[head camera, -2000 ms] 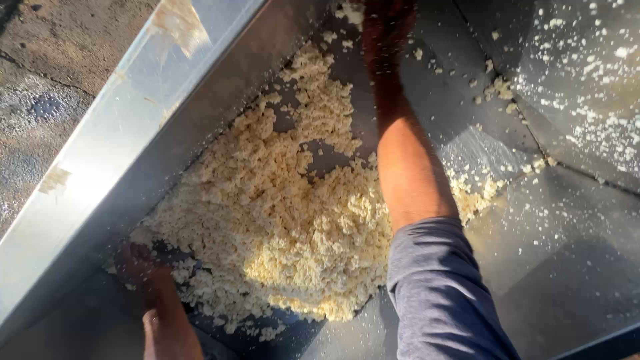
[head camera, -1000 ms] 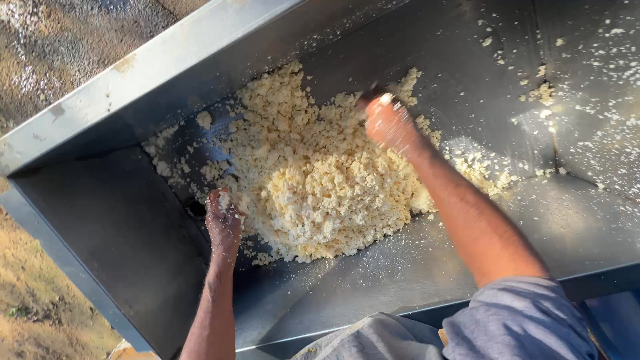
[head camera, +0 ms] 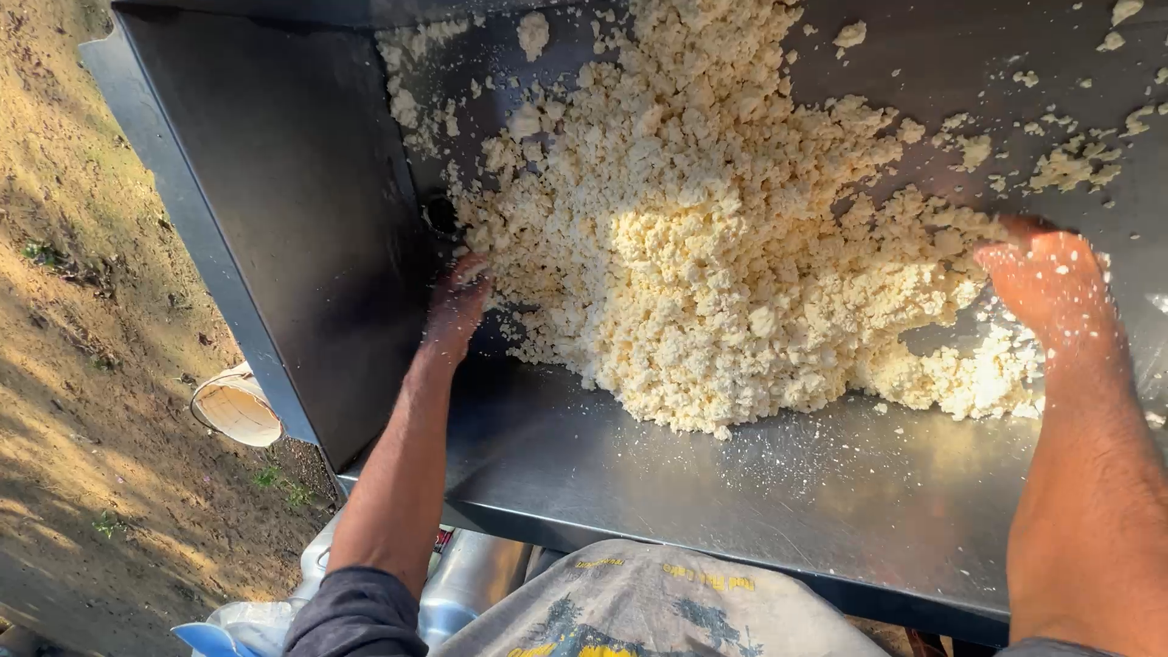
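A large heap of crumbly, pale yellow curds point(head camera: 721, 265) lies in a stainless steel trough point(head camera: 584, 474). My left hand point(head camera: 459, 301) touches the heap's left edge, close to a dark round opening point(head camera: 440, 215) in the trough's corner; its fingers are partly hidden and I see no clear hold. At the heap's right side is my right hand point(head camera: 1054, 278), flecked with white bits, its fingertips against the curds and partly out of sight. Whether that hand grips any curds cannot be told.
Loose crumbs point(head camera: 1077, 164) are scattered on the trough floor at the upper right. The trough's end wall point(head camera: 283, 210) rises at the left. Outside it, a white bucket point(head camera: 239, 408) is near the ground. Metal cans point(head camera: 470, 570) stand below the near rim.
My right hand has moved from the heap's upper right down to its right side. My left hand remains at the left edge. The curds now spread farther right. The view has shifted.
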